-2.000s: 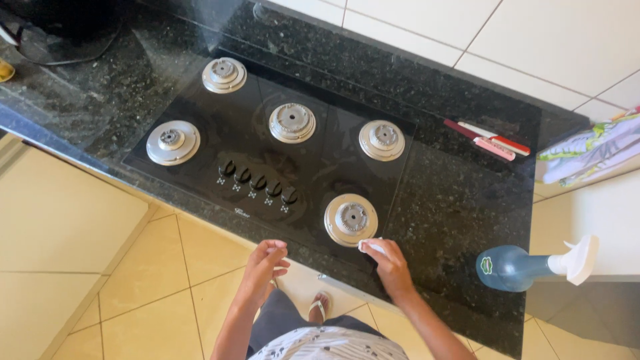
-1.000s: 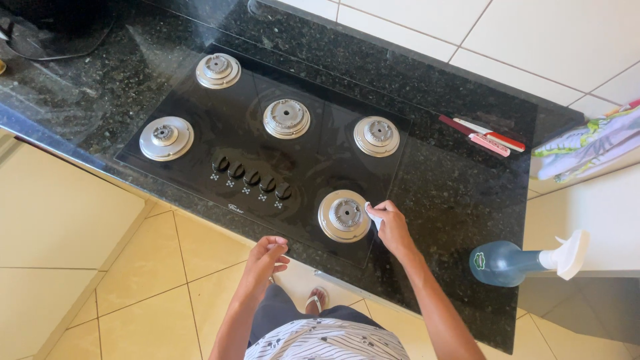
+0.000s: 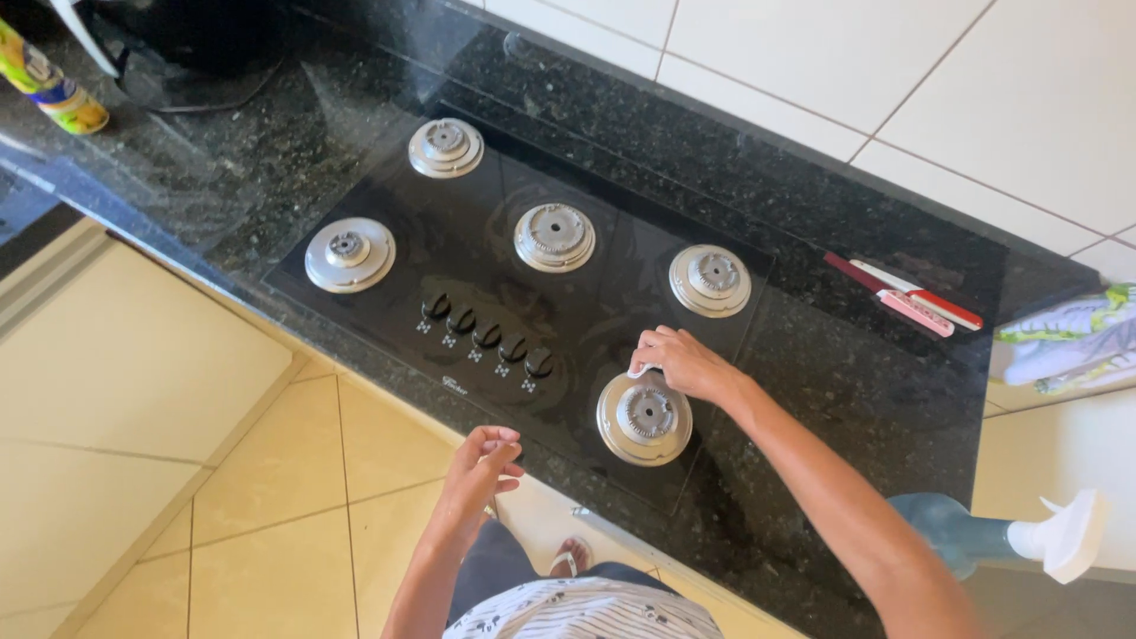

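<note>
A black glass cooktop (image 3: 612, 328) with several metal burners and a row of black knobs (image 3: 486, 335) is set in the counter. My right hand (image 3: 683, 362) pinches a small white cloth (image 3: 645, 369) at the far rim of the front right burner (image 3: 644, 419). Only an edge of the cloth shows; the fingers hide the rest. My left hand (image 3: 484, 470) hovers at the counter's front edge with its fingers curled and apart, holding nothing. Another burner (image 3: 710, 280) lies behind my right hand.
Two knives, one with a red handle (image 3: 948, 310) and one with a pink handle (image 3: 919, 314), lie right of the cooktop on the dark granite counter (image 3: 825, 390). A spray bottle (image 3: 950, 532) is at the right edge. A yellow-green container (image 3: 62, 98) and a black appliance (image 3: 195, 44) are far left.
My right hand has moved from the front right burner's right side around to its far rim, still with the white cloth. My left hand remains near the counter's front edge.
</note>
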